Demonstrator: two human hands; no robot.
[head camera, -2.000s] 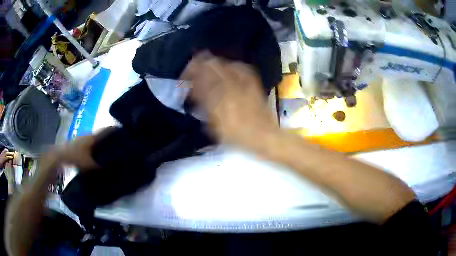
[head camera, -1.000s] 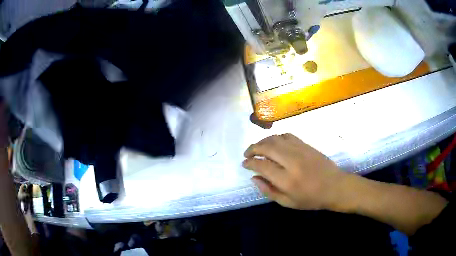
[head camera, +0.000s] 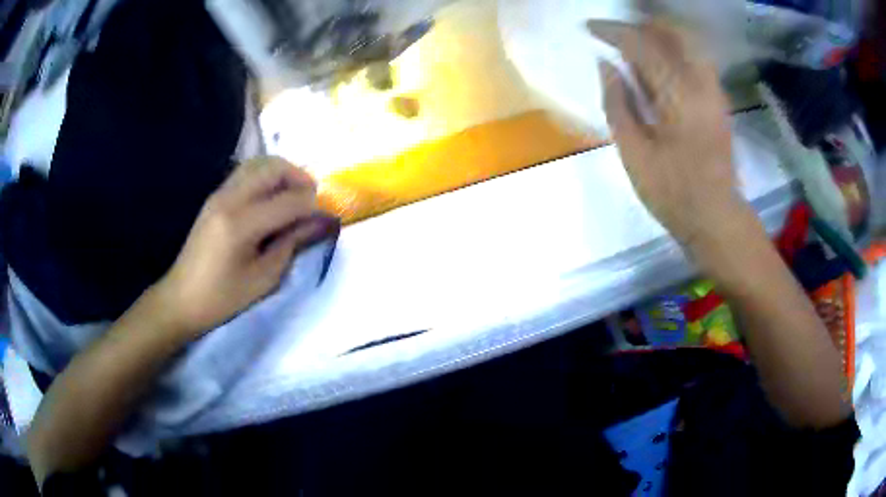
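The black fabric (head camera: 151, 146) lies bunched at the left of the lit machine bed. Pale grey cloth (head camera: 228, 354) joined with it spreads under my left forearm. My left hand (head camera: 255, 238) pinches a dark edge of the cloth at the bed's left corner. My right hand (head camera: 670, 112) is raised at the right, over the edge of the white pad (head camera: 554, 58). It is blurred, with something thin and pale between thumb and fingers that I cannot name. The presser foot area (head camera: 374, 78) is glaring and blurred.
An orange-brown strip (head camera: 466, 153) runs along the bed's front edge. A thin dark strip (head camera: 386, 342) lies on the white table (head camera: 505, 233) near its marked front edge. Colourful odds and ends (head camera: 695, 315) and a green-handled tool (head camera: 835, 243) are at the right, beside an orange basket edge (head camera: 848, 330).
The view has swung right. My left hand has come in and taken the cloth's edge beside the bed. My right hand has moved from the table's front up to the white pad.
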